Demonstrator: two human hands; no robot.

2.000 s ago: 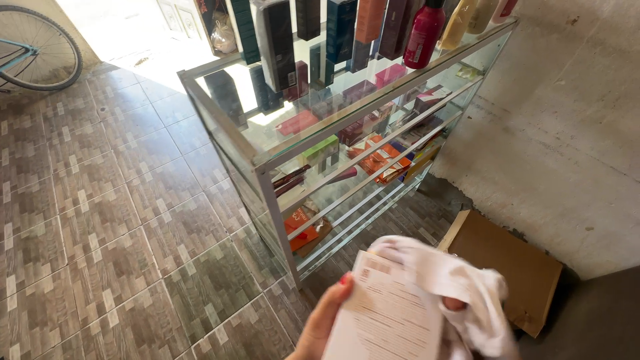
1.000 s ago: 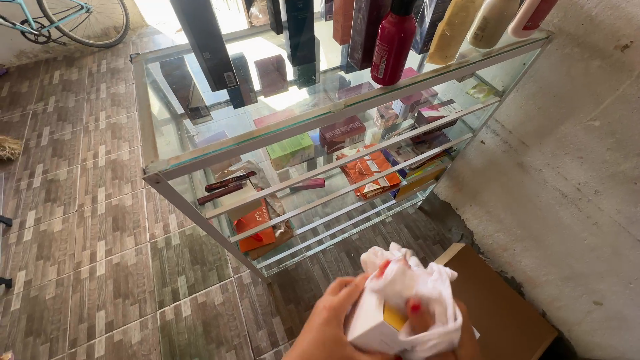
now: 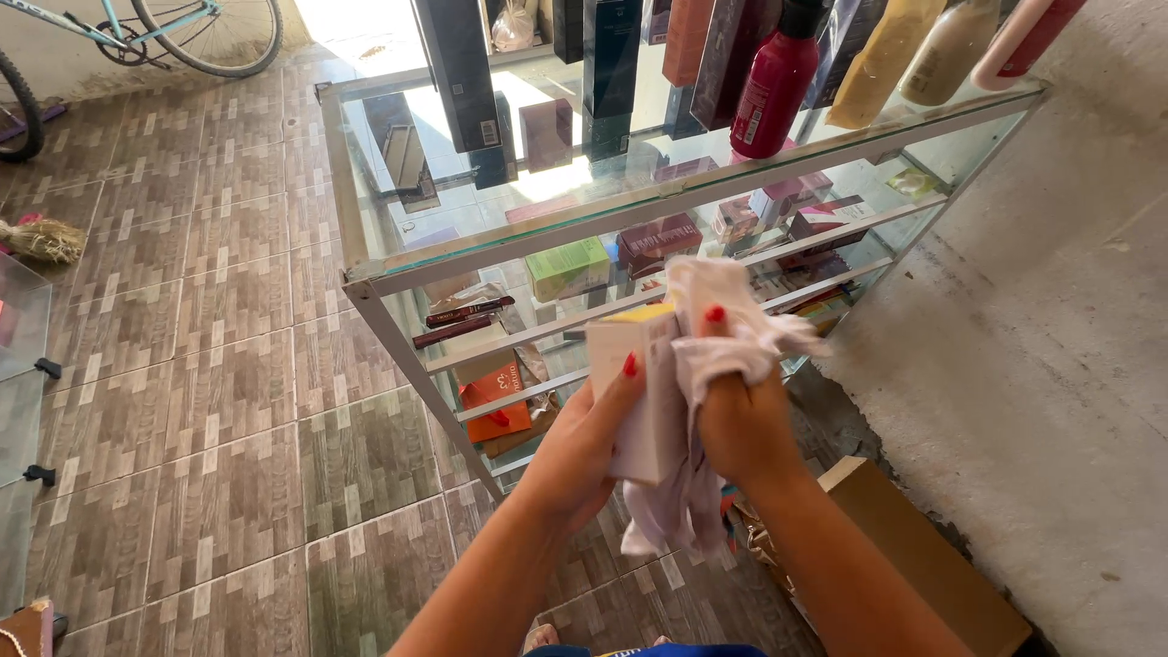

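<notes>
A white box with a yellow end point(image 3: 639, 392) stands tilted in my left hand point(image 3: 584, 447), whose thumb lies along its side. My right hand point(image 3: 744, 411) is closed on a white cloth point(image 3: 721, 292), with the thumb on top, against the box's right side; part of the cloth hangs below the box. Both hands are in front of a glass display case with a metal frame point(image 3: 547, 219). On its top stand dark boxes point(image 3: 461, 82), a red bottle point(image 3: 776, 91) and several other bottles. Its lower shelves hold a green box point(image 3: 568, 269), a maroon box point(image 3: 657, 245) and an orange packet point(image 3: 495, 399).
A cardboard box point(image 3: 922, 557) lies on the tiled floor by the concrete wall point(image 3: 1049, 319) at the right. At the far left are a bicycle point(image 3: 210, 36), broom bristles point(image 3: 46, 239) and the edge of another glass case point(image 3: 23, 365).
The box has turned in my left hand, from its broad printed face two seconds ago to an upright, edge-on position. The cloth is now at its right side. The view has shifted.
</notes>
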